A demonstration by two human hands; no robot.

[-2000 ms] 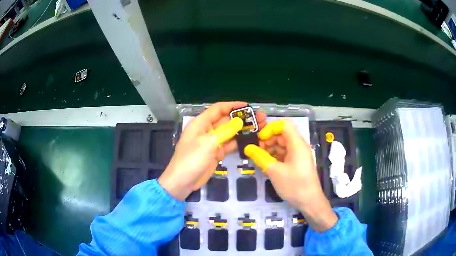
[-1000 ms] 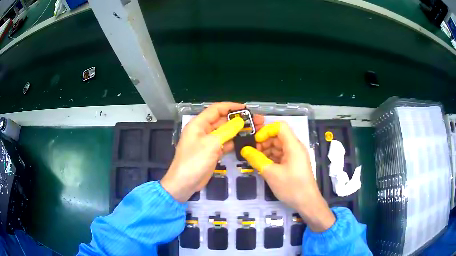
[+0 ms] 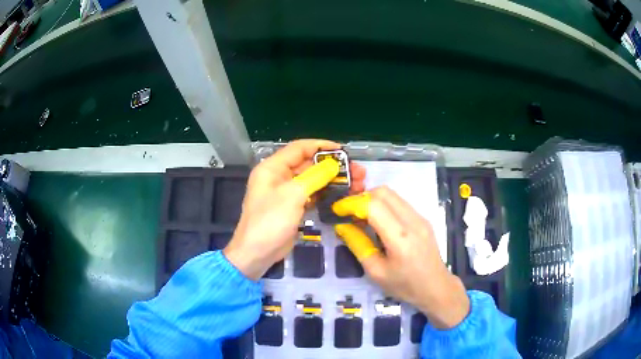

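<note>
A small silver-rimmed watch housing is held face up over the back of the blister tray. My left hand grips it, with the yellow-cotted thumb pressed on its open inside. A black display module hangs below the housing's near edge, with an orange flex strip between them. My right hand has its yellow-cotted index finger and thumb at the display's right side and pinches its edge. The blister tray below holds rows of black display modules with orange flex tails.
The tray lies on a dark foam tray. A yellow cap and crumpled white wipe lie on the foam at right, beside stacked trays. Behind a metal rail and post, the green belt carries several small units.
Both hands and the housing have shifted slightly left. My right index finger has come down nearer the thumb at the display. The units on the belt have moved right.
</note>
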